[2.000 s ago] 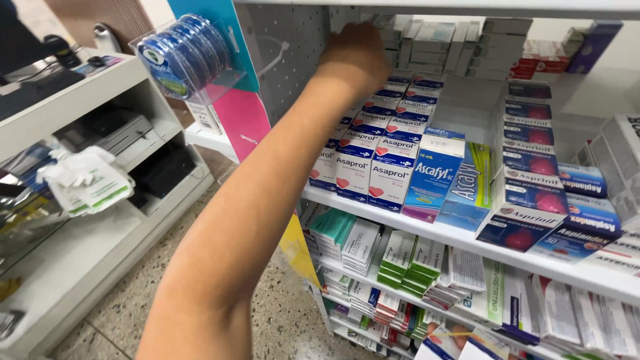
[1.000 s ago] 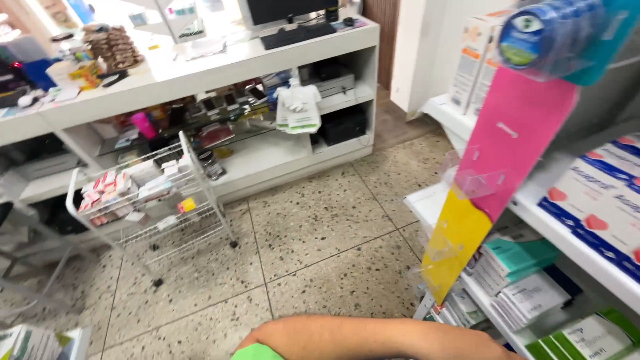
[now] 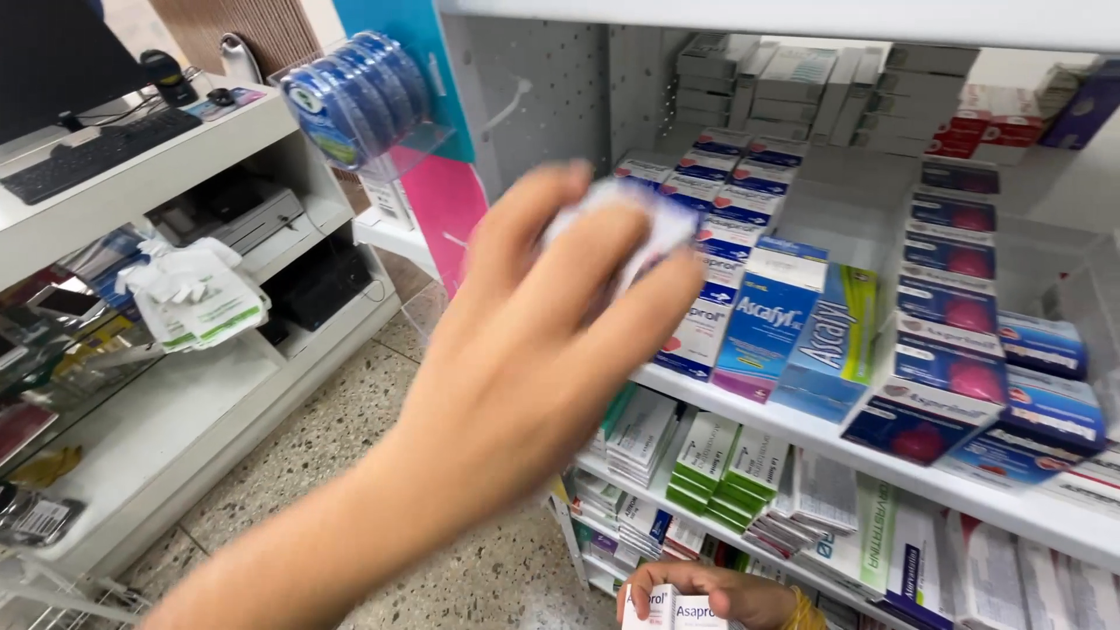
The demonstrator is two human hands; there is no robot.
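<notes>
My left hand [image 3: 551, 324] reaches up from the lower left, its fingers around a blurred white and blue medicine box [image 3: 626, 232]. It is in front of the rows of Asaprol boxes [image 3: 748, 206] on the upper shelf and hides part of them. Low in the view, my right hand [image 3: 713, 591], a yellow band at its wrist, holds small white Asaprol boxes [image 3: 674, 610] side by side. Blue Ascafyl boxes [image 3: 770, 306] stand right of the Asaprol rows, followed by a row of dark blue Asprimil boxes [image 3: 932, 385].
Lower shelves hold white and green medicine boxes [image 3: 731, 464]. Blue round packs [image 3: 354, 101] hang in a clear holder at the shelf's end. Across the speckled floor [image 3: 350, 429] stands a white counter [image 3: 210, 131] with a keyboard [image 3: 101, 153] and white bags [image 3: 197, 293].
The view swung left to the counter and came back to the shelf. Two seconds ago my left hand was at the back of the Asaprol rows; now it is nearer, with a box in its fingers.
</notes>
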